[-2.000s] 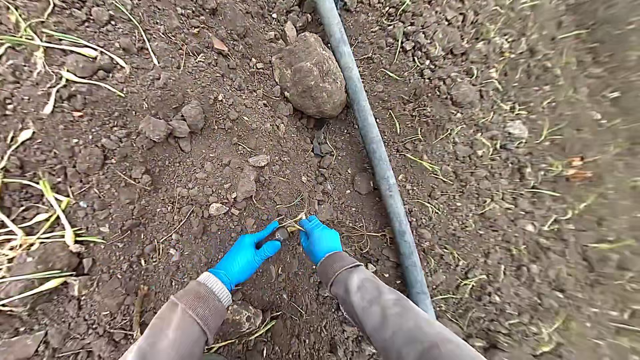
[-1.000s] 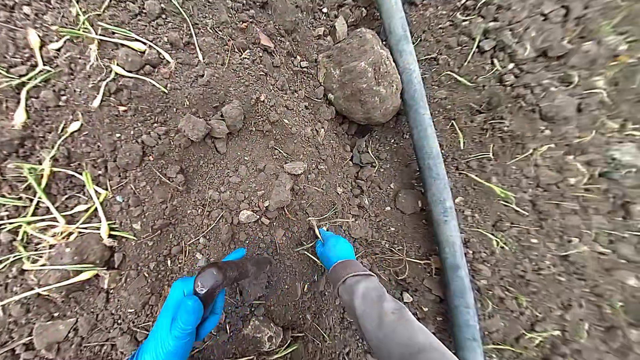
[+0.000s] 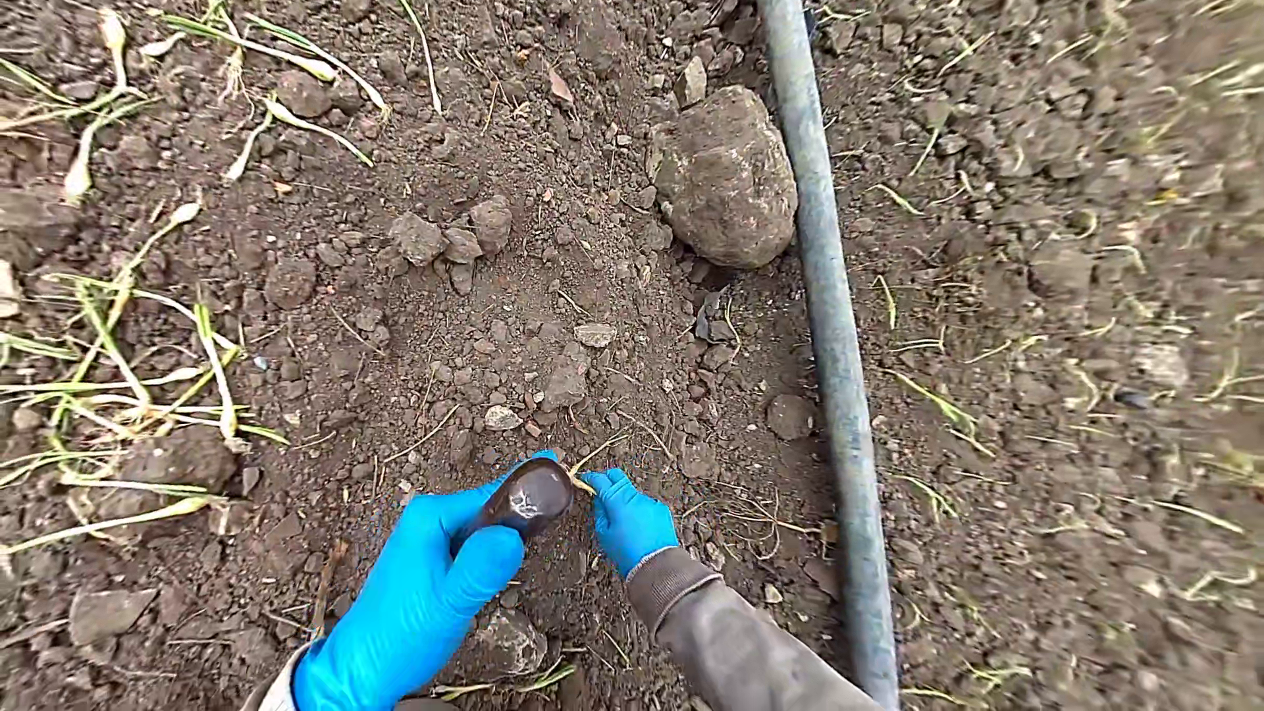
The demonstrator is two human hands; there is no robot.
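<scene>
My left hand (image 3: pixel 415 583), in a blue glove, is closed around a dark rounded handle (image 3: pixel 538 494) whose butt end faces the camera; the rest of the tool is hidden behind it. Just right of that handle, my right hand (image 3: pixel 632 518), also gloved in blue, pinches a small pale plant stem with thin roots (image 3: pixel 585 479) between its fingertips. Both hands are low over loose brown soil, close together.
A grey pipe (image 3: pixel 834 336) runs lengthwise right of my hands, with a large rock (image 3: pixel 731 178) against it. Pulled bulb seedlings (image 3: pixel 128 385) lie at the left, near several clods (image 3: pixel 464 237). Sparse sprouts (image 3: pixel 938 405) stand beyond the pipe.
My left hand, with the dark handle, has moved right, up to my right hand. Two seconds ago both hands were together lower down, with no handle plainly visible.
</scene>
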